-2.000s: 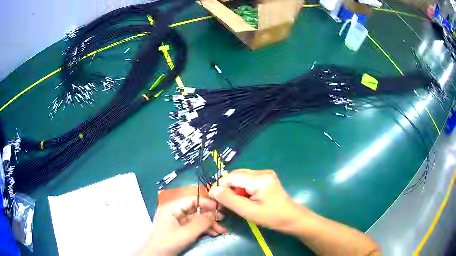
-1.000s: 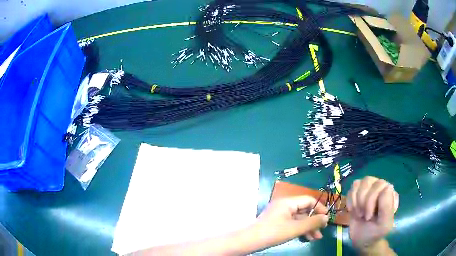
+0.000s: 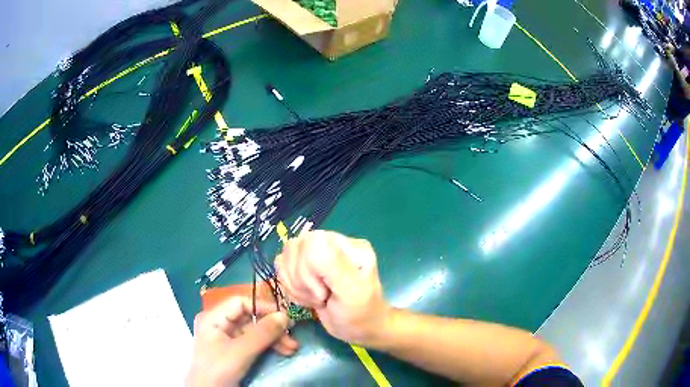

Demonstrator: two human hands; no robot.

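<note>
A green terminal block (image 3: 298, 311) sits at a reddish-brown wooden block (image 3: 219, 295), low in the view. My left hand (image 3: 236, 336) lies over the wooden block and pinches thin black wires (image 3: 261, 264) beside the green block. My right hand (image 3: 333, 283) is closed in a fist just above the green block. A red screwdriver handle showed in this fist earlier; now the fingers hide it, and its tip cannot be seen. The wires run up from my hands to the white-marked ends of the main black bundle (image 3: 363, 136).
A white paper sheet (image 3: 125, 332) lies left of my hands. Long black bundles (image 3: 140, 162) curve along the left. An open carton (image 3: 352, 34) with green pieces stands at the back, with a translucent jug (image 3: 496, 27) to its right. A clear bag (image 3: 19, 348) is at the left edge.
The view swung left and back right. My right hand went from beside the wires to a raised fist over the green block. My left hand stays at the wooden block.
</note>
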